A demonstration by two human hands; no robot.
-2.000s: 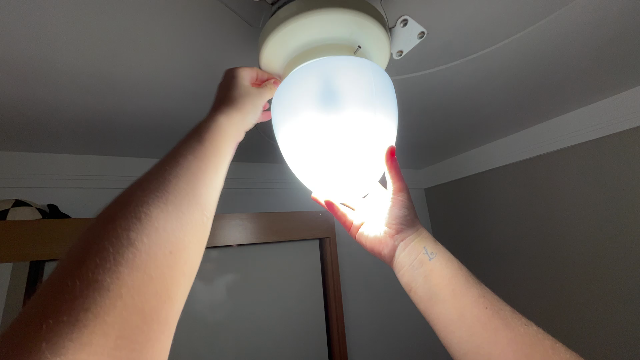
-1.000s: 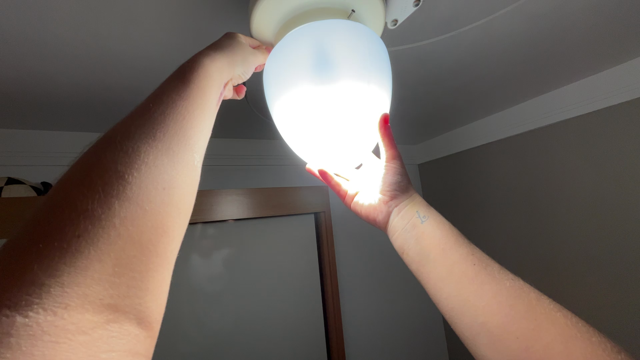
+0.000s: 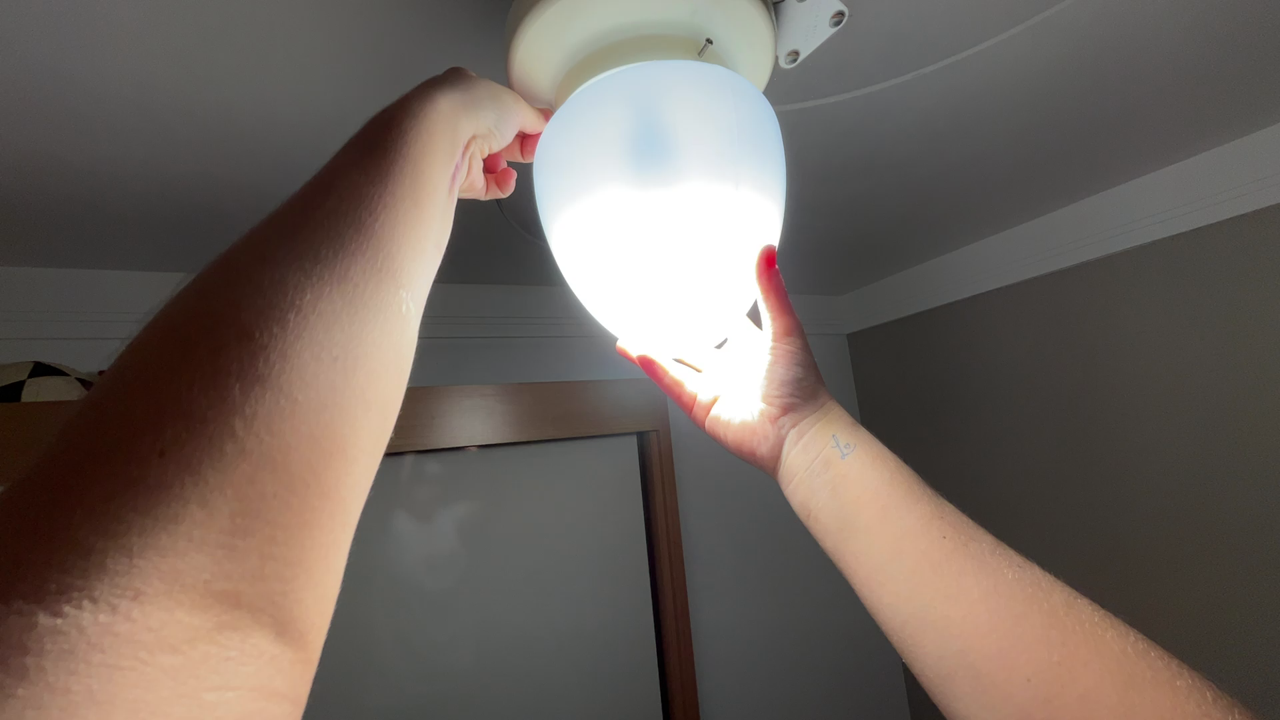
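A lit, milky white lamp shade (image 3: 660,150) hangs below a cream ceiling fan housing (image 3: 545,50). The glare washes out its lower half. A small screw (image 3: 706,46) sticks out of the rim at the shade's upper right. Cupped under the shade's lower end, my right hand (image 3: 765,390) supports it with the thumb up along its right side. My left hand (image 3: 495,135) is at the upper left, where the shade meets the housing. Its thumb and index fingertips are hidden at that edge, so what they pinch cannot be seen.
A white fan blade bracket (image 3: 810,25) with holes juts from the housing at the right. Behind stands a wooden frame (image 3: 672,560) around a pale panel. A black and white patterned thing (image 3: 45,382) lies high at the far left. A thin cable (image 3: 930,70) runs along the ceiling.
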